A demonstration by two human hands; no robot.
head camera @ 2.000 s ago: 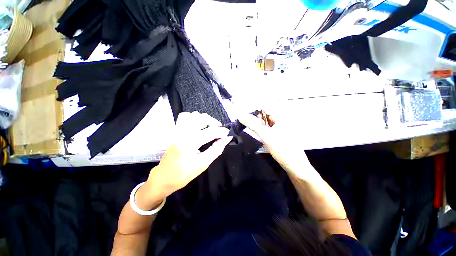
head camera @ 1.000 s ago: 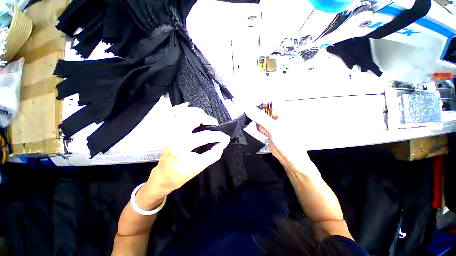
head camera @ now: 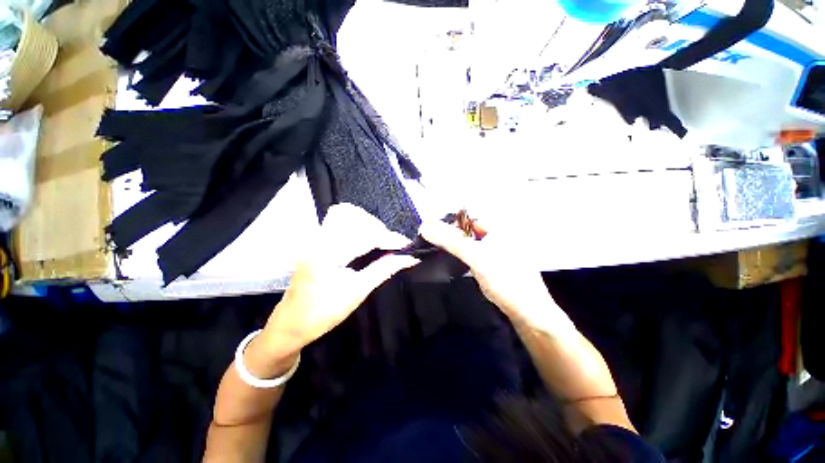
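Observation:
A large fan of black strips (head camera: 217,163) lies on the left of the white table, gathered at its top. One grainy black strip (head camera: 362,172) runs from it down to the table's front edge. My left hand (head camera: 339,267) pinches black strip ends at that edge. My right hand (head camera: 475,253) meets it there, fingertips on the same dark ends. Small orange-red snips (head camera: 470,224) show at my right fingers; their blades are hidden. I cannot see any joining thread.
The white machine bed (head camera: 597,203) has small metal needle parts (head camera: 488,116) at its back. The blue-banded machine head (head camera: 751,54) is upper right, with a black scrap (head camera: 642,99) hanging over it. A silvery box (head camera: 760,192) is at the right edge. Brown cardboard (head camera: 68,172) lies left.
The strip ends between my hands, raised and spread a second ago, are now lower and flatter. My fingertips are closer together, and the snips have shifted slightly down and left.

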